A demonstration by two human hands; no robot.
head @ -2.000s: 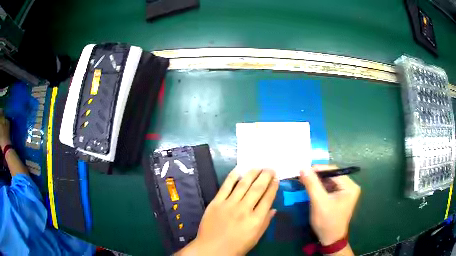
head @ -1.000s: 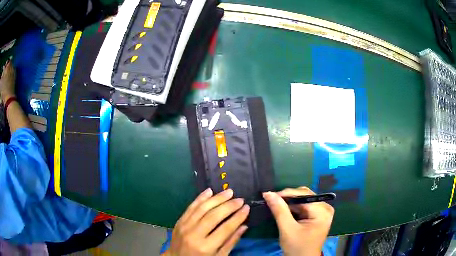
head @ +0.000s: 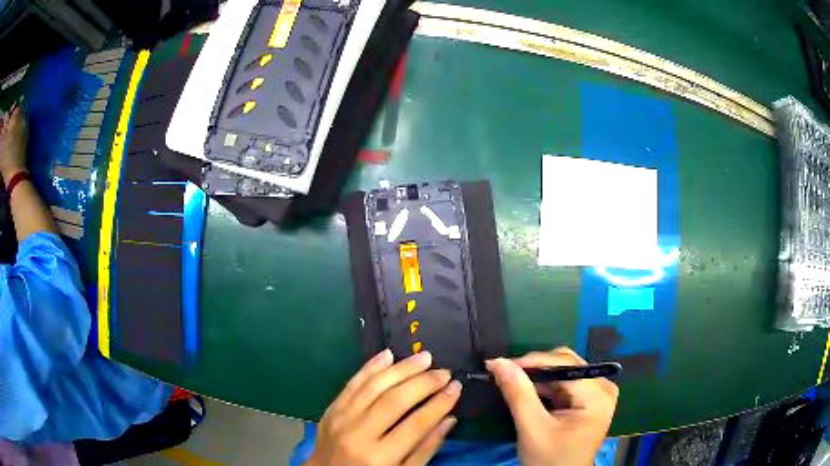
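A phone mid-frame point(head: 426, 273) lies open side up on a black foam pad point(head: 487, 264), with two pale slanted strips near its top and an orange flex strip below. My left hand point(head: 391, 414) lies over the frame's near end, fingers spread on it; whether it grips an edge is hidden. My right hand point(head: 560, 410) holds black tweezers point(head: 573, 371), laid nearly level, with the tip at the frame's lower right beside my left fingertips. Any small part at the tip is too small to tell.
Another mid-frame point(head: 282, 91) lies on a white board point(head: 188, 127) over stacked black foam at upper left. A white sheet point(head: 598, 214) and cyan piece point(head: 631, 300) lie on blue film at right. A clear tray point(head: 805, 218) stands far right. A coworker's blue sleeve point(head: 50, 309) shows at left.
Both hands have moved from the white sheet to the near end of the mid-frame, the tweezers still in my right hand. Over the last second they have barely moved; the view has shifted slightly.
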